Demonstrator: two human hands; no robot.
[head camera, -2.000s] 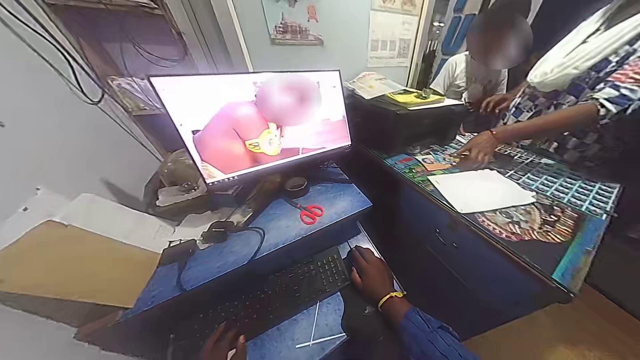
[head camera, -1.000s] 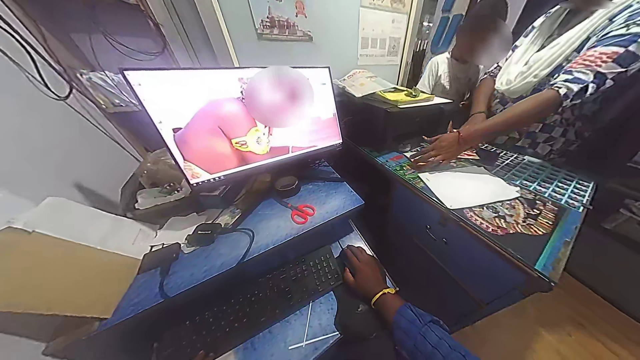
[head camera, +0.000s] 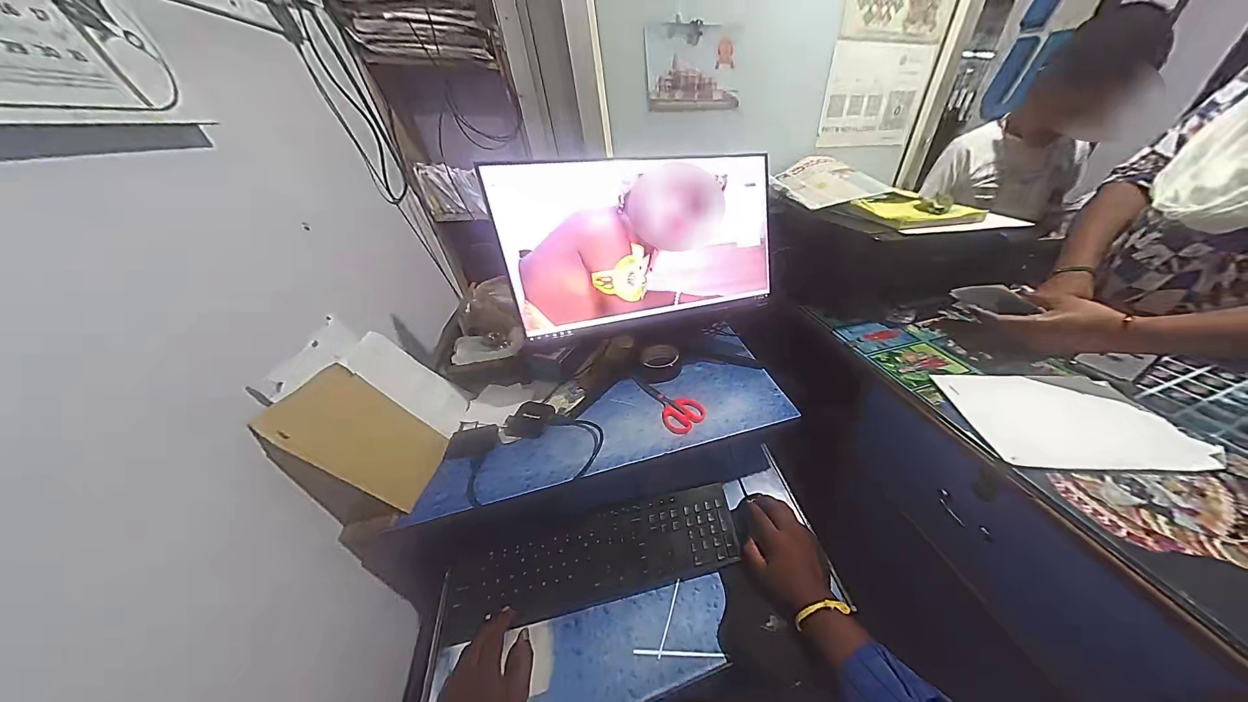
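Note:
My right hand (head camera: 783, 551) rests over a dark computer mouse (head camera: 749, 509), mostly hidden under the fingers, just right of a black keyboard (head camera: 604, 554). A yellow band circles that wrist. At the lower left, my left hand (head camera: 492, 663) lies at the keyboard's front edge, fingers apart, holding nothing. Behind the keyboard a monitor (head camera: 643, 244) is lit and displays a photo of a person with a yellow ornament. Red-handled scissors (head camera: 682, 415) and a roll of tape (head camera: 660, 362) lie on the blue desk shelf (head camera: 624, 448).
Black adapters with a cable (head camera: 531, 419) and a brown cardboard folder (head camera: 351, 436) stand left. At right, a counter (head camera: 936, 487) bears a white sheet (head camera: 1063, 421). Across it a person's hands (head camera: 1058, 317) hold a small flat stack; another person (head camera: 1033, 136) is behind.
My left hand, barely visible a second ago, shows beside the keyboard. The person across the counter has lifted a small flat stack. The view has shifted left. My right hand stays on the mouse.

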